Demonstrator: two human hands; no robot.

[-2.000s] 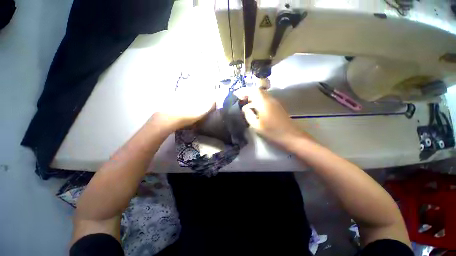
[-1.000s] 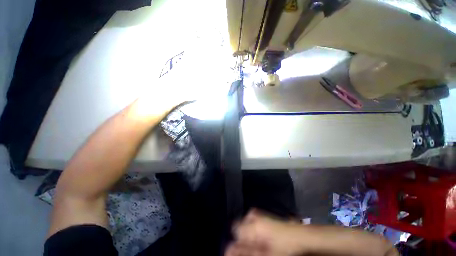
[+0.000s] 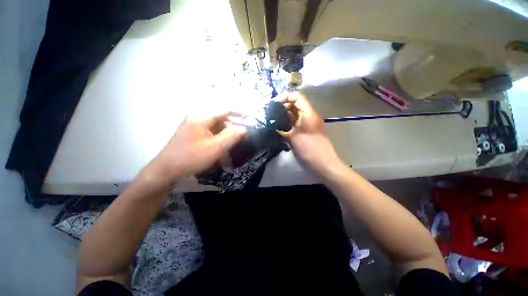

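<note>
The black fabric band (image 3: 280, 115) is bunched just in front of the needle of the sewing machine (image 3: 347, 26). The printed fabric piece (image 3: 237, 174) hangs below it towards the table's front edge. My right hand (image 3: 307, 130) grips the black band with thumb and fingers, close to the presser foot (image 3: 261, 56). My left hand (image 3: 202, 141) is at the left side of the fabric, blurred, with its fingertips over the cloth in the glare; I cannot tell if it holds any. The lamp washes out the fabric at the needle.
Pink-handled thread snips (image 3: 387, 94) lie on the machine bed to the right. Black garment pieces (image 3: 63, 75) lie at the far left. Pale printed fabric (image 3: 171, 248) hangs below the table edge. A red plastic crate (image 3: 483, 217) stands at the lower right.
My right hand has come back up from below the table edge to the needle area. The black band, stretched straight down before, is now bunched. My left hand has lifted out of the glare.
</note>
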